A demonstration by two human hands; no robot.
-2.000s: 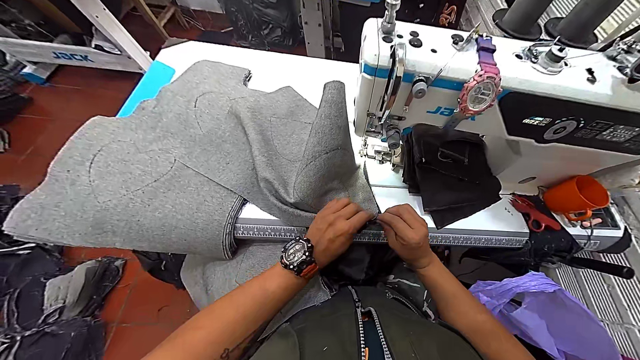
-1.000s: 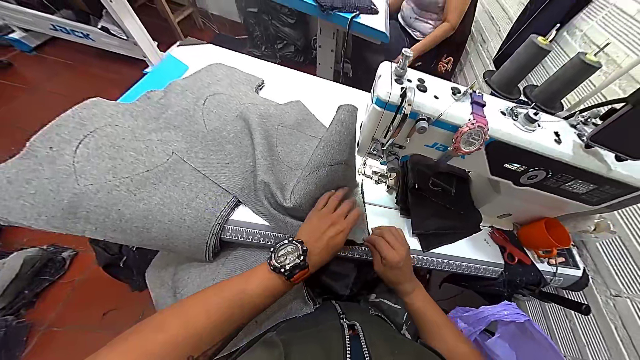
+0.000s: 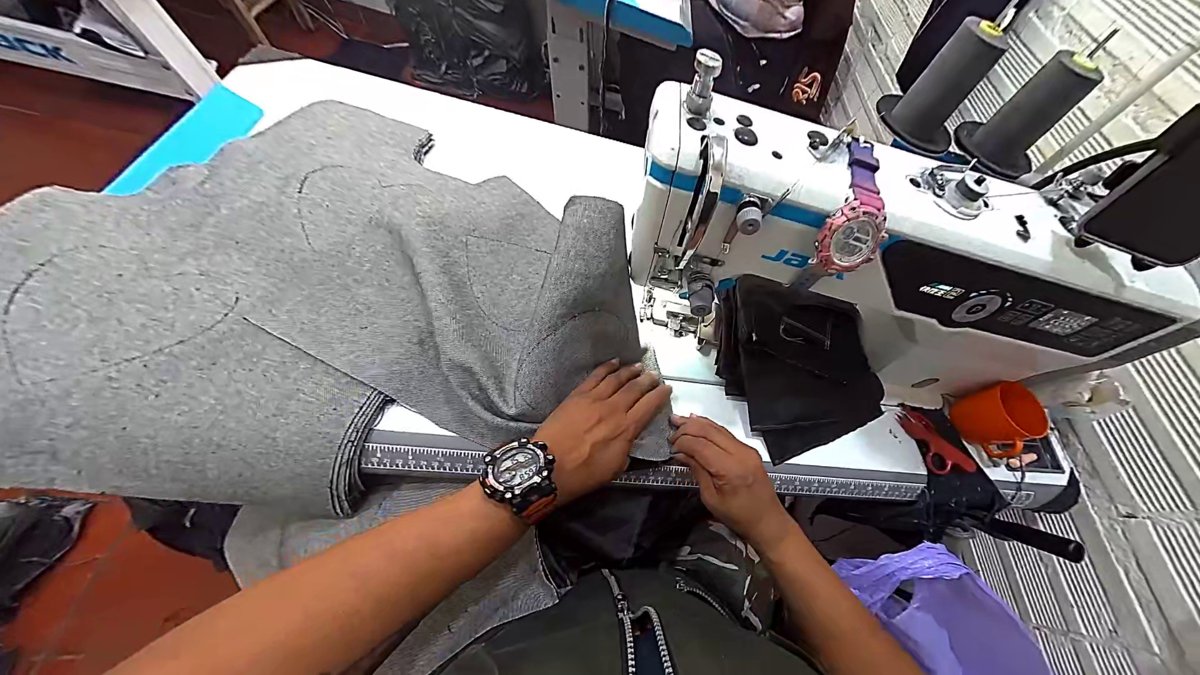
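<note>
Grey knit fabric with dark stitched or marked curves covers the left of the white sewing table. My left hand, a black digital watch at its wrist, lies flat on the fabric near its right edge, fingers extended. My right hand has its fingertips bent at the fabric's lower right corner, pinching the edge. Just beyond the hands stands a white Jack sewing machine, its presser foot to the right of the fabric's folded part. A stack of black fabric pieces lies right of the foot.
A measuring scale runs along the table's front edge. A pink and purple watch hangs on the machine. Red-handled scissors and an orange cup stand at the right. Thread cones rise behind; a purple plastic bag hangs below.
My left hand has moved from beside my right hand at the table's front edge onto the fabric, now lying flatter. The fabric's corner beside the presser foot lies smoother. The view has shifted slightly.
</note>
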